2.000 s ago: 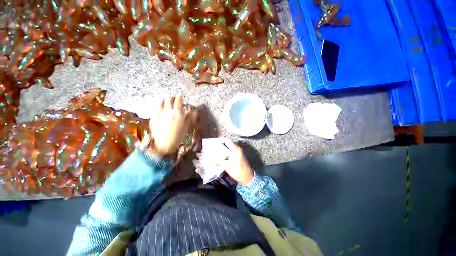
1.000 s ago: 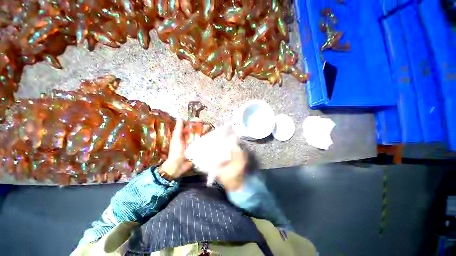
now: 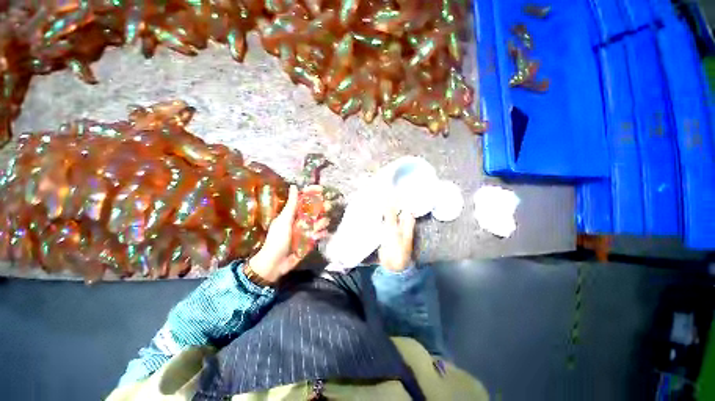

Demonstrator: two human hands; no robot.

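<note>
My left hand [image 3: 284, 239] holds a shiny reddish-brown moulded piece [image 3: 310, 207] at the right end of the near pile [image 3: 133, 204]. My right hand [image 3: 397, 239] holds a white wiping cloth [image 3: 359, 225], which reaches the near side of the round white tub [image 3: 414, 182]. The cloth and tub blend together in the glare, so their contact is hard to tell. The white lid [image 3: 447, 201] lies just right of the tub. A single darker brown piece [image 3: 315, 166] lies on the table above my left hand.
The far pile [image 3: 368, 63] spreads across the back of the grey speckled table [image 3: 102, 92]. A white wad [image 3: 495, 211] lies right of the lid. A blue tray [image 3: 560, 117] at the right holds a few brown pieces and a dark flat object [image 3: 518, 131]. Ridged blue crates [image 3: 655, 133] stand beyond.
My left hand, earlier flat by the near pile, now holds a piece. My right hand has moved the cloth away from the piece, right to the tub. The view has shifted slightly.
</note>
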